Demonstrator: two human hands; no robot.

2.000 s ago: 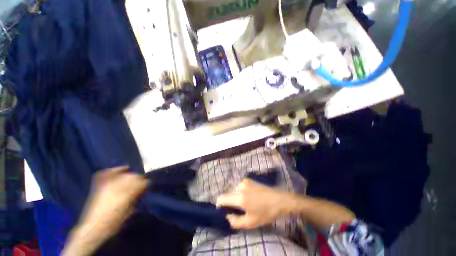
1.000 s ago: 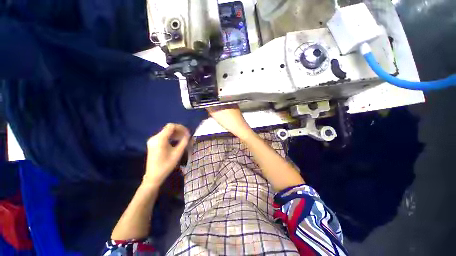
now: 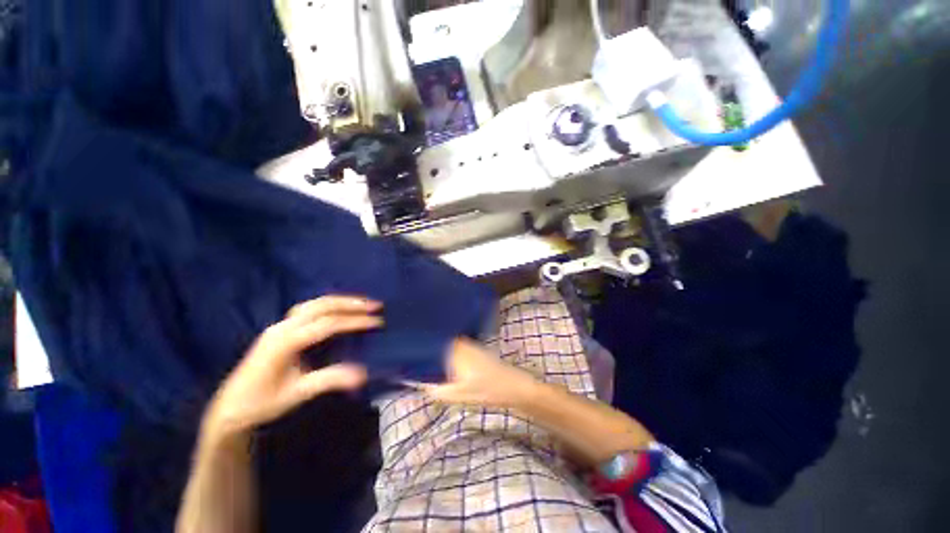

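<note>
A dark navy garment point(image 3: 417, 302) stretches from the heap on the left to a loose end over my lap, in front of the needle area point(image 3: 394, 193). My left hand point(image 3: 292, 359) is at the garment's near left edge, thumb and fingers apart with cloth between or behind them; its grip is unclear. My right hand point(image 3: 474, 375) holds the garment's near right edge, with the fingers partly hidden by the cloth. The cream sewing machine point(image 3: 490, 156) stands just beyond the garment.
A phone point(image 3: 445, 101) lies behind the needle area. A metal linkage bracket point(image 3: 599, 255) juts below the machine bed. A blue hose point(image 3: 729, 135) curves at the right, near a small green item point(image 3: 734, 123). Another navy heap point(image 3: 750, 354) lies lower right. Checked cloth point(image 3: 469, 468) covers my lap.
The garment end has come away from the needle area towards my lap. My right hand has drawn back from under the machine arm and holds the cloth. My left hand has moved left and down.
</note>
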